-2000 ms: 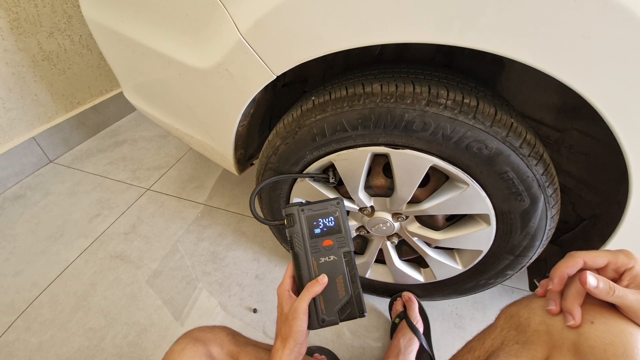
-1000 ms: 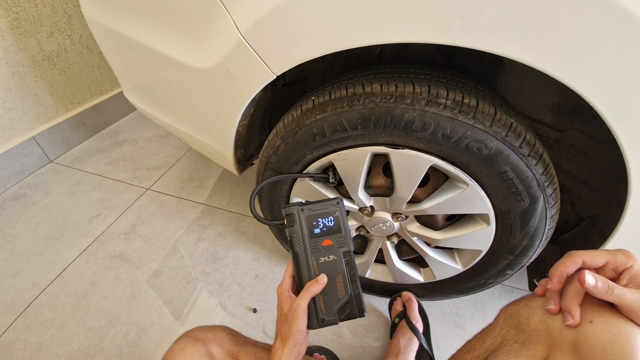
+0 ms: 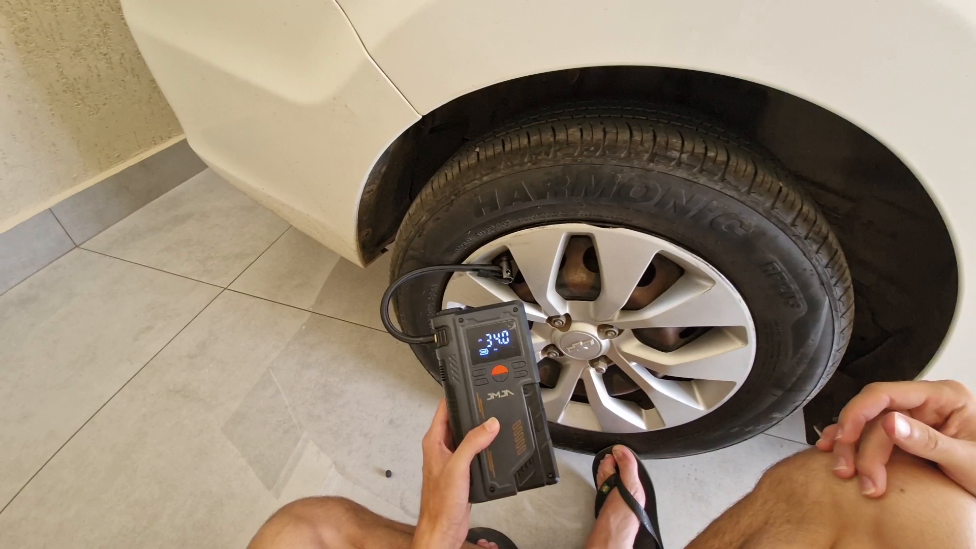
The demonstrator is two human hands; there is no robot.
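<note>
My left hand (image 3: 455, 465) grips the lower left side of a black portable tire inflator (image 3: 499, 404), thumb across its front. Its lit display (image 3: 494, 343) faces me, above an orange button. From its upper left side a black air hose (image 3: 390, 301) loops up and over to the valve area of the silver alloy wheel (image 3: 581, 345), where its metal end fitting (image 3: 505, 268) sits. The black tire (image 3: 656, 191) surrounds the wheel. My right hand (image 3: 907, 435) rests on my right knee with fingers loosely curled, holding nothing that I can see.
White car bodywork (image 3: 648, 34) arches over the tire. A small dark cap-like piece (image 3: 388, 473) lies on the grey tiled floor (image 3: 152, 366). My foot in a black flip-flop (image 3: 629, 496) is close below the tire. At the left stands a textured wall (image 3: 76, 84) with grey skirting tiles.
</note>
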